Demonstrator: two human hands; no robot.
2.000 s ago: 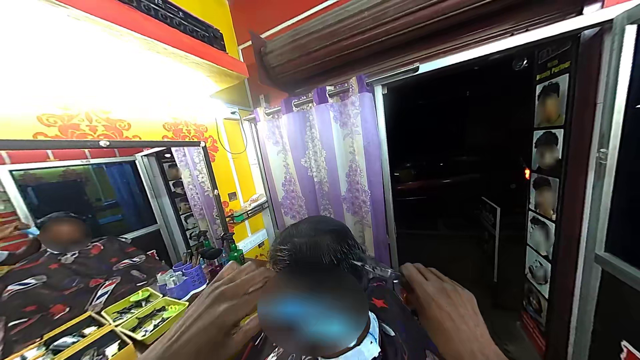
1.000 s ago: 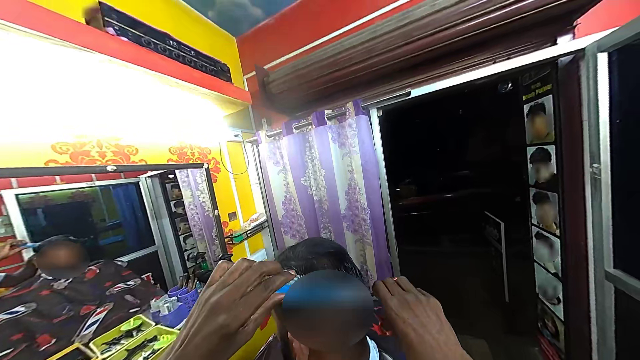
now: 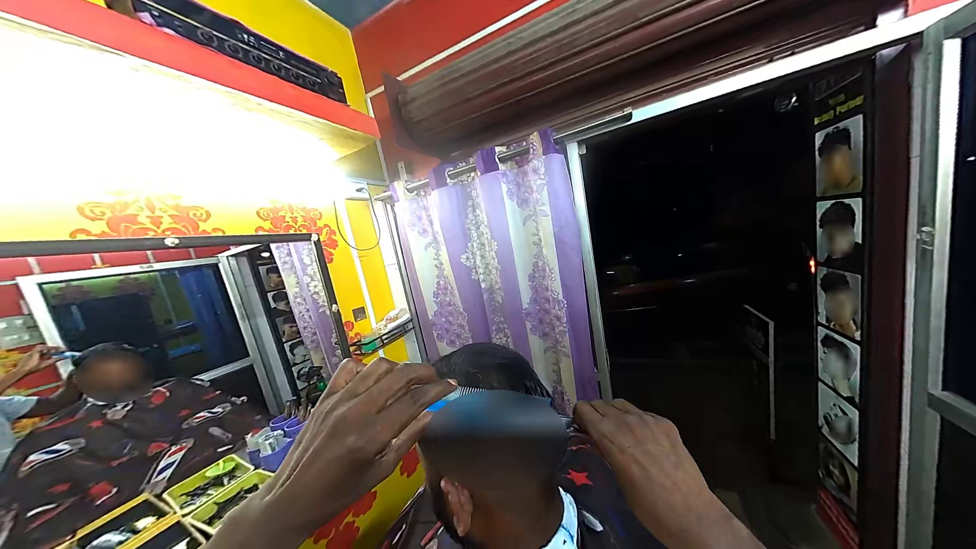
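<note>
A seated person's dark-haired head (image 3: 488,364) is at the lower centre, the back of it partly blurred. My left hand (image 3: 366,415) holds a blue comb (image 3: 451,398) between thumb and fingers, its teeth against the hair. At the right side of the head is my right hand (image 3: 640,446), fingers bent around a thin metal tool (image 3: 566,418), mostly hidden, perhaps scissors. A dark patterned barber's cape (image 3: 581,465) covers the person's shoulders, with a white and light-blue strip (image 3: 566,518) at the neck.
A wall mirror (image 3: 171,242) at left reflects the caped person. Below it stand yellow-green trays (image 3: 255,479) of small items and purple holders (image 3: 278,450). A floral curtain (image 3: 496,267) hangs behind the head, beside a dark doorway (image 3: 686,267). A small shelf (image 3: 385,335) is on the wall.
My left hand and the blue comb have moved in over the back of the head since the oldest frame. The metal tool by my right hand shows less than it did then.
</note>
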